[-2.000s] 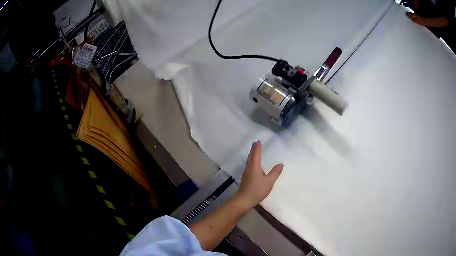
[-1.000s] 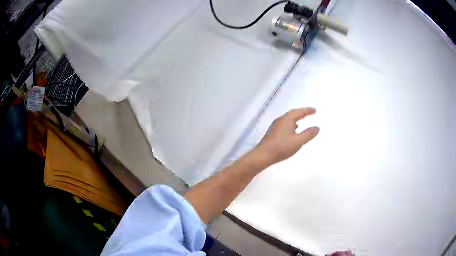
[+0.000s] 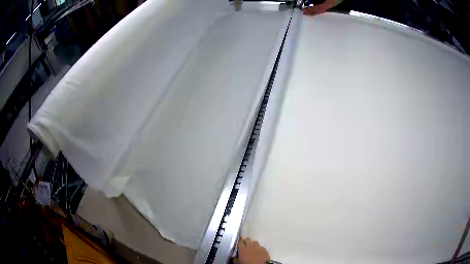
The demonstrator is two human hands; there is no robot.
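Note:
White fabric [image 3: 361,134] covers the table right of the silver guide rail [image 3: 234,203] with its dark toothed slot. The rail runs from the bottom edge to the far table edge. More white fabric [image 3: 170,139] lies left of it, with a folded, uneven near edge. A hand, which looks like my right hand [image 3: 252,251], is at the bottom edge just right of the rail's near end, cut off by the picture. Its fingers are bent at the fabric's near edge; whether they grip it is unclear. My left hand is out of the picture.
Another person's hand [image 3: 317,9] rests at the far edge beside the rail's far end. Bare table surface [image 3: 116,221] shows at the lower left. Orange-brown sheets [image 3: 82,247] and dark wire racking [image 3: 62,180] stand beyond it. A thin dark strip [image 3: 460,242] is at the lower right.
The cutter with its cable has left the middle of the view. The toothed rail now shows along its length. My left hand has left the picture. The view has shifted towards the far edge.

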